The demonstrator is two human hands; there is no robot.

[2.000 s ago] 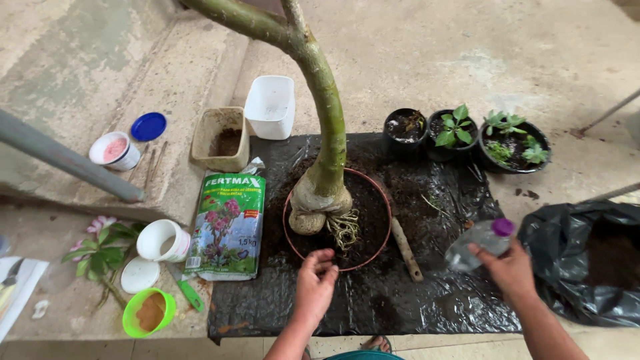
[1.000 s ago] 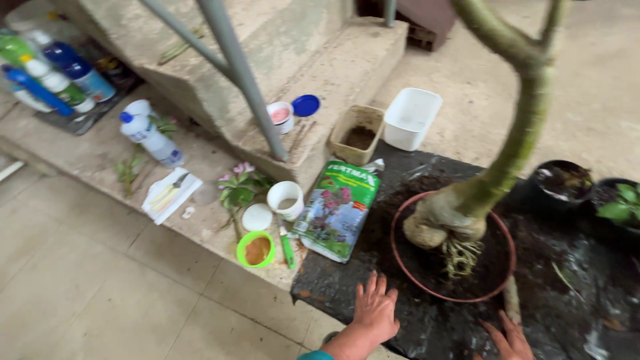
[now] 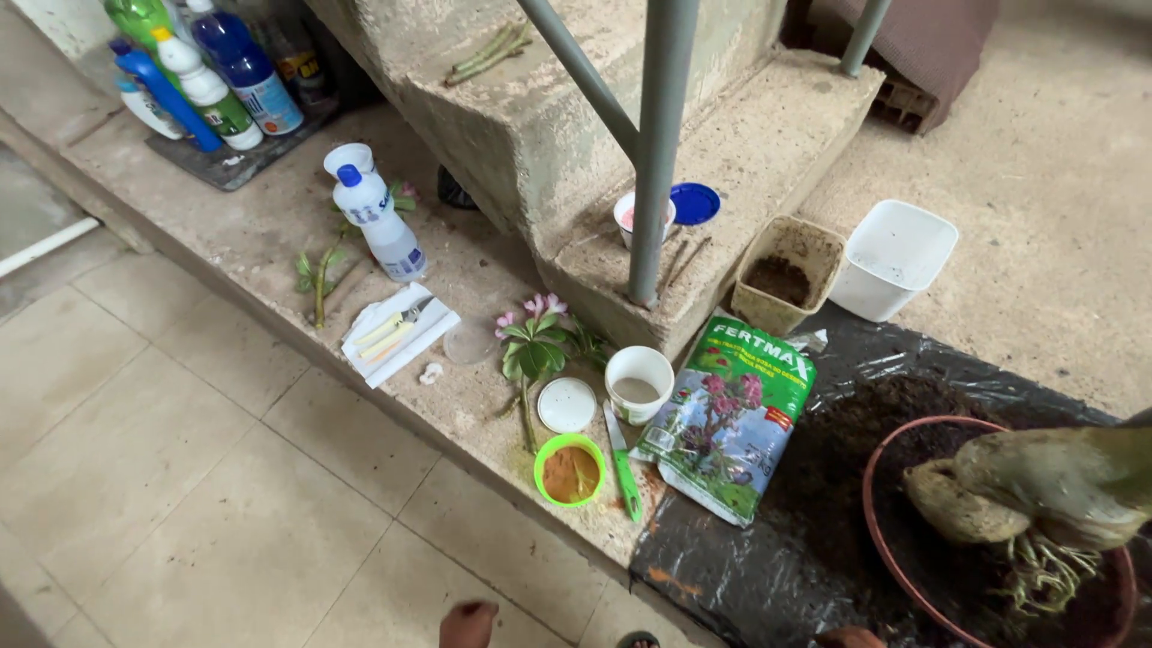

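My left hand (image 3: 468,623) shows only in part at the bottom edge, above the tiled floor; its fingers cannot be made out clearly. Just a sliver of my right hand (image 3: 850,638) shows at the bottom, beside the black plastic sheet (image 3: 720,576) and left of the round pot's reddish rim (image 3: 877,522). Inside that pot a thick swollen plant trunk (image 3: 1035,477) leans right, with pale roots (image 3: 1044,576) hanging over dark soil. A fertilizer bag (image 3: 733,414) lies left of the pot. Near it are a green-handled knife (image 3: 625,472) and a lime-green bowl of brown powder (image 3: 570,471).
Concrete steps (image 3: 576,162) and a grey metal post (image 3: 661,162) stand behind. Along the ledge are a flowering cutting (image 3: 535,351), a white tub (image 3: 639,385), pruning shears (image 3: 396,326) on paper, and a spray-type plastic bottle (image 3: 382,225). Two square containers (image 3: 787,274) (image 3: 895,256) stand behind the bag.
The view has swung far left. Two seconds ago my right hand held a clear bottle with a purple cap; one second ago that hand was beside the pot, with no bottle visible. Both hands are now mostly out of frame.
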